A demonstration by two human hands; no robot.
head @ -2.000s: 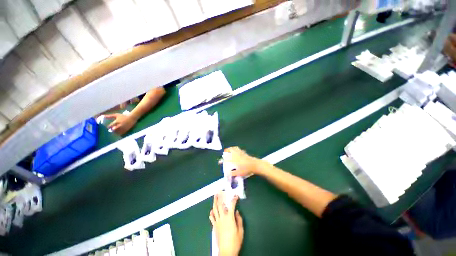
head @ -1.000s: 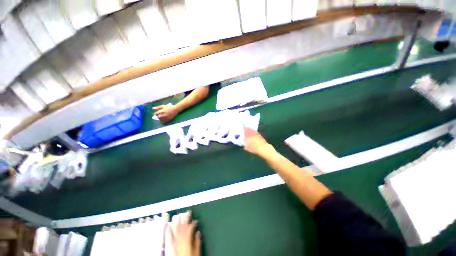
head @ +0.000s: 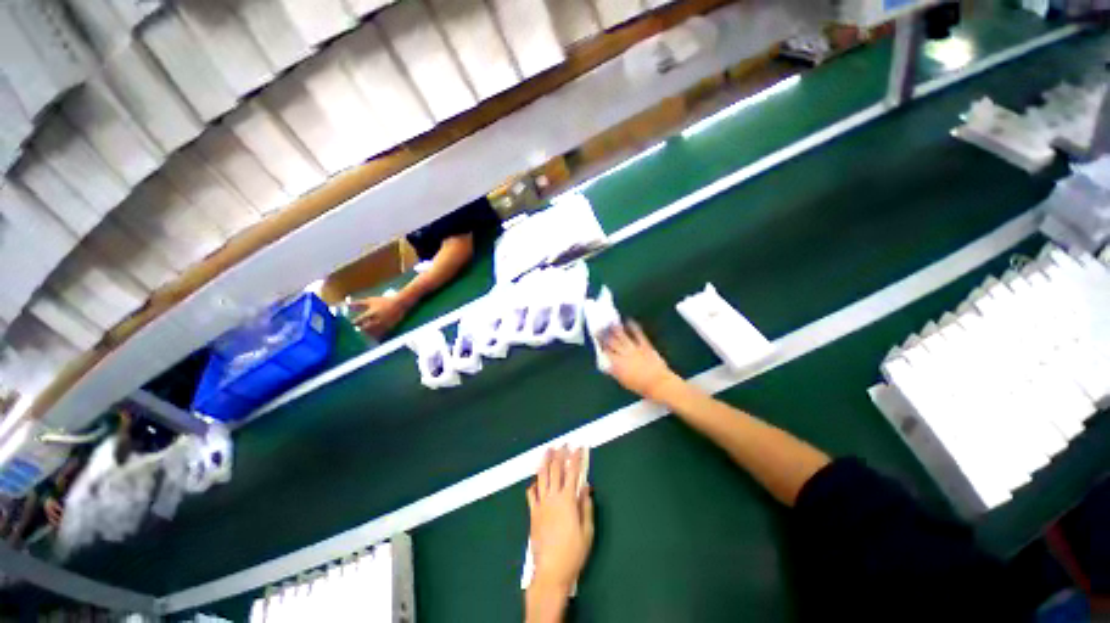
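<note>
My right hand (head: pixel 634 361) is over the belt, its fingers on a wrapped product (head: pixel 600 319) just right of the row of wrapped products (head: pixel 521 319). My left hand (head: pixel 561 515) lies on a white unit box (head: pixel 528 567) on the green bench near the metal rail; the hand covers most of the box, and white edges show at its sides. Another white unit box (head: pixel 728 329) lies on the belt, its near end by the rail, to the right of my right hand.
Open-box stacks stand on the bench at right (head: pixel 1001 379) and lower left (head: pixel 345 589). A blue tote (head: pixel 265 363) and another person's hand (head: pixel 379 316) are across the belt. A flat white stack (head: pixel 550 234) sits by the far rail. A shelf of white boxes (head: pixel 353 85) hangs overhead.
A white box now lies on the belt at right. My right hand has drawn a wrapped product away from the row. My left hand has moved from the lower-left stack to the bench middle with a box.
</note>
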